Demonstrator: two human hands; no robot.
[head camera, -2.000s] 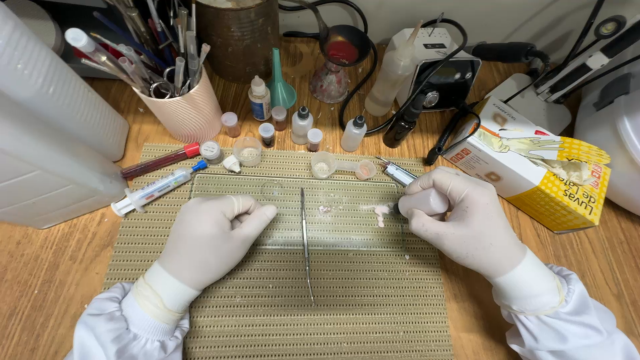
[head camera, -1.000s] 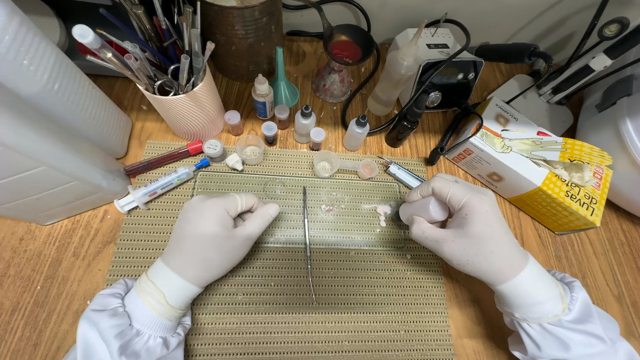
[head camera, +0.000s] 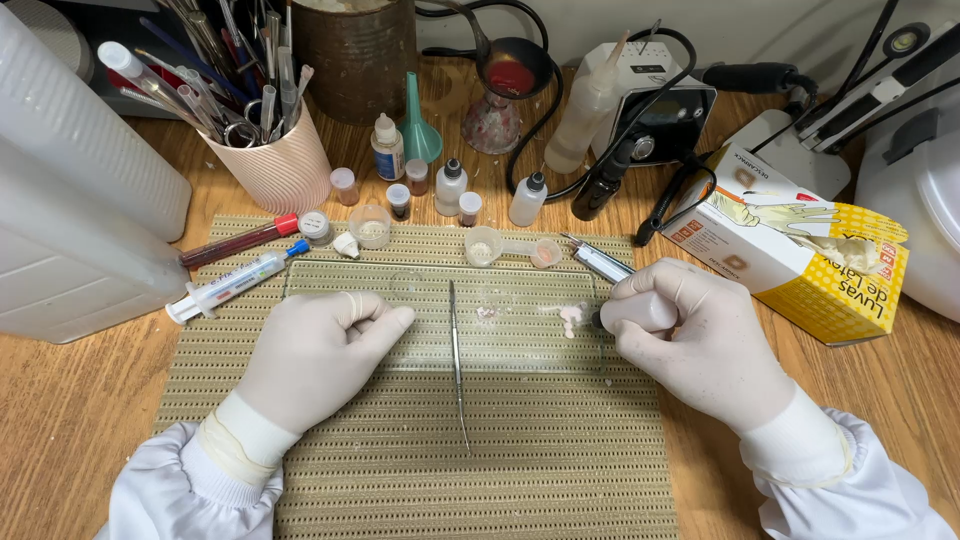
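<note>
Both hands wear pale latex gloves. My right hand (head camera: 686, 330) grips a small translucent squeeze bottle (head camera: 641, 311), tilted on its side with its dark tip pointing left, close to a pink smear of material (head camera: 571, 319) on the glass slab (head camera: 420, 360). My left hand (head camera: 330, 352) rests over the slab's left part, its fingers curled in and thumb against them; whether something small is between them cannot be seen. A thin metal dental spatula (head camera: 456, 352) lies upright in view across the slab's front edge. Small pinkish crumbs (head camera: 486, 313) lie right of it.
Behind the slab stand small dropper bottles (head camera: 451, 187), lidded vials (head camera: 470, 208) and plastic cups (head camera: 483, 246). A syringe (head camera: 236, 283) and a tool cup (head camera: 266, 161) are at left. A glove box (head camera: 795, 247) and a control unit (head camera: 652, 112) stand at right. A ribbed mat (head camera: 480, 480) lies beneath.
The bottle in my right hand has shifted slightly right, away from the pink smear, since the earliest frame. My left hand has stayed nearly still.
</note>
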